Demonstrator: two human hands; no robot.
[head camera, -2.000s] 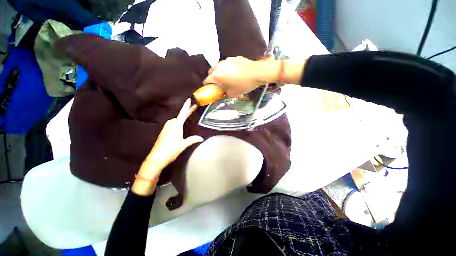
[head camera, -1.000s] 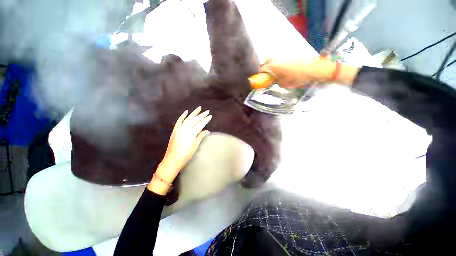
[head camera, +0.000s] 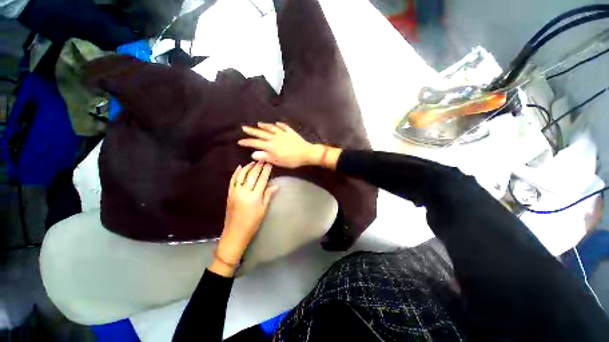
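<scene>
A dark brown garment (head camera: 167, 153) lies spread over the off-white padded form (head camera: 294, 207), with a sleeve running up to the top of the view. My left hand (head camera: 248, 204) lies with spread fingers at the garment's edge beside the form. My right hand (head camera: 284, 145) lies flat on the cloth, fingers pointing left, its heel close to my left fingertips. Neither hand visibly grips anything. The steam iron (head camera: 454, 115) with an orange handle rests at the right, away from both hands.
Black hoses (head camera: 534, 43) run from the iron to the upper right. White crumpled material and a cable lie at the right edge. Blue cloth or bins (head camera: 33, 127) and an olive garment (head camera: 77, 87) are at the left. The white table (head camera: 394, 220) extends under the garment.
My right hand has let go of the iron, which now rests at the right, and has moved left onto the garment. My left hand has stayed near the form's edge. The steam has mostly cleared.
</scene>
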